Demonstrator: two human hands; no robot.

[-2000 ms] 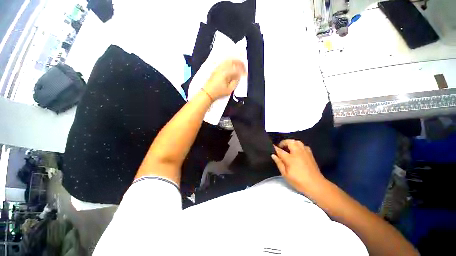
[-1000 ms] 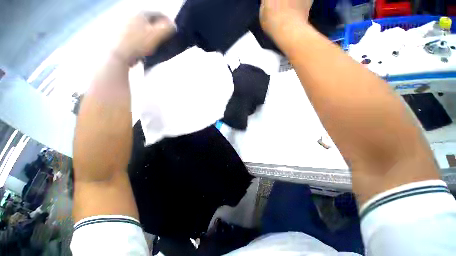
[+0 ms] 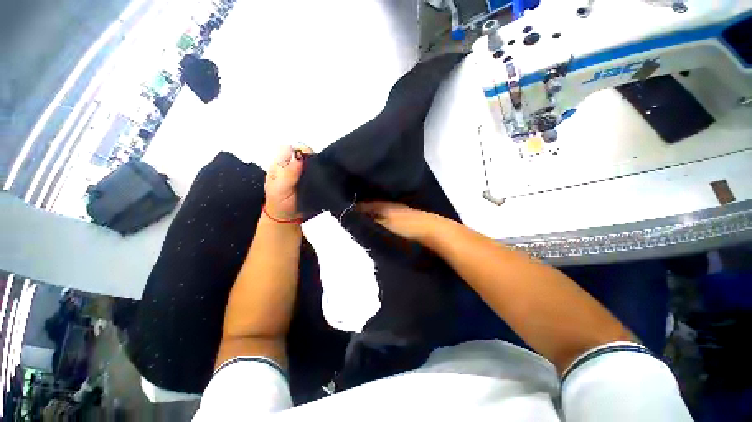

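Note:
A large black fabric panel point(image 3: 387, 140) runs from the table by the machine head down onto my lap. A white pocket cloth point(image 3: 345, 276) hangs below it over the dark cloth on my lap. My left hand point(image 3: 286, 177) grips the black panel's left edge, fingers bent over it. My right hand point(image 3: 392, 218) is at the panel's middle, its fingertips partly hidden in the dark folds; a thin light thread shows beside them.
The white Jack sewing machine point(image 3: 610, 62) stands right, with its needle area point(image 3: 528, 124) and a black phone point(image 3: 666, 107). A measuring tape point(image 3: 594, 241) lines the table's front edge. A dark cut pile point(image 3: 194, 280) hangs left, near a grey bundle point(image 3: 130, 196).
Both hands have come down from the far side of the table towards my lap. The black panel now stretches towards the machine, and the white cloth hangs below my hands.

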